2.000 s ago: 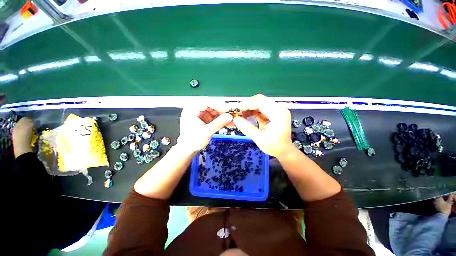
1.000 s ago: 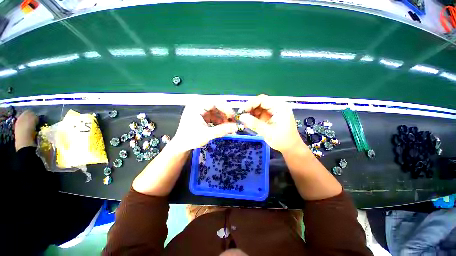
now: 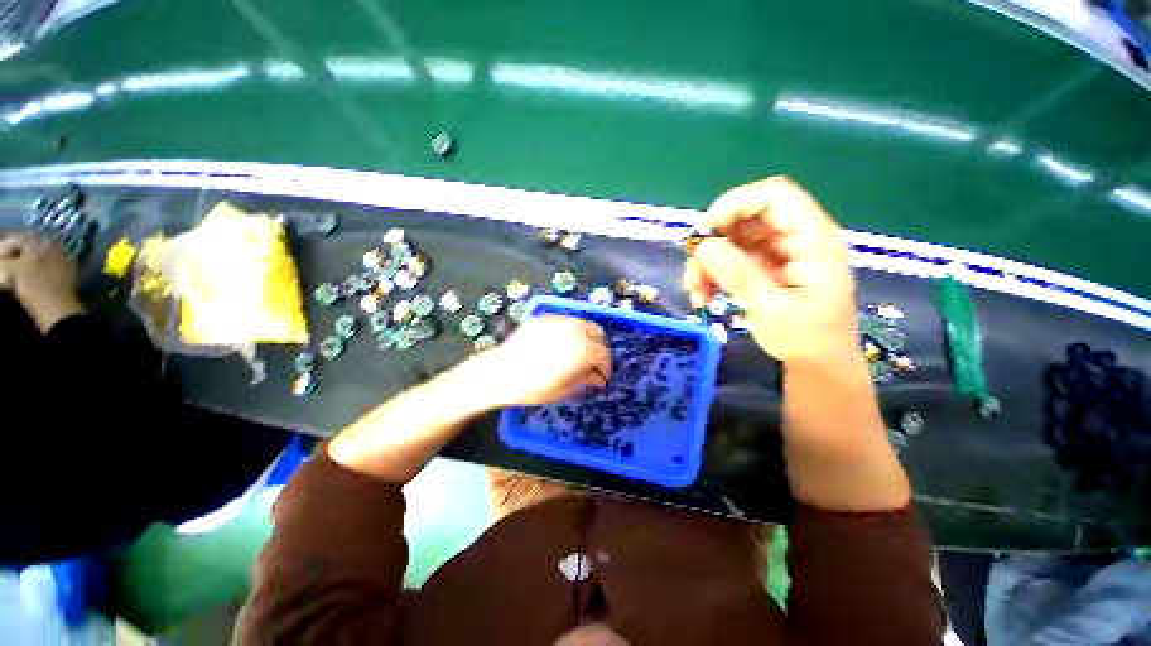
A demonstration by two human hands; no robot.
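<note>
My left hand (image 3: 550, 361) is over the left part of the blue parts tray (image 3: 704, 401), fingertips down among the small black plastic parts (image 3: 606, 406). Whether it pinches a part cannot be told. My right hand (image 3: 779, 269) is raised beyond the tray's back right corner, near the belt's white edging. Its thumb and fingertips pinch a small dark and orange-looking unit (image 3: 696, 241), partly hidden by the fingers. Round circuit assemblies (image 3: 564, 281) lie along the tray's back edge.
A clear bag of yellow parts (image 3: 240, 280) and loose round assemblies (image 3: 401, 284) lie left. Green strands (image 3: 962, 338) and black round housings (image 3: 1096, 410) lie right. One unit (image 3: 442, 144) sits on the green belt (image 3: 568, 139). Another person's hand (image 3: 43, 274) is at far left.
My hands have separated from their shared hold. My left hand has moved down into the tray; my right has moved right with the unit. The view has tilted and shifted.
</note>
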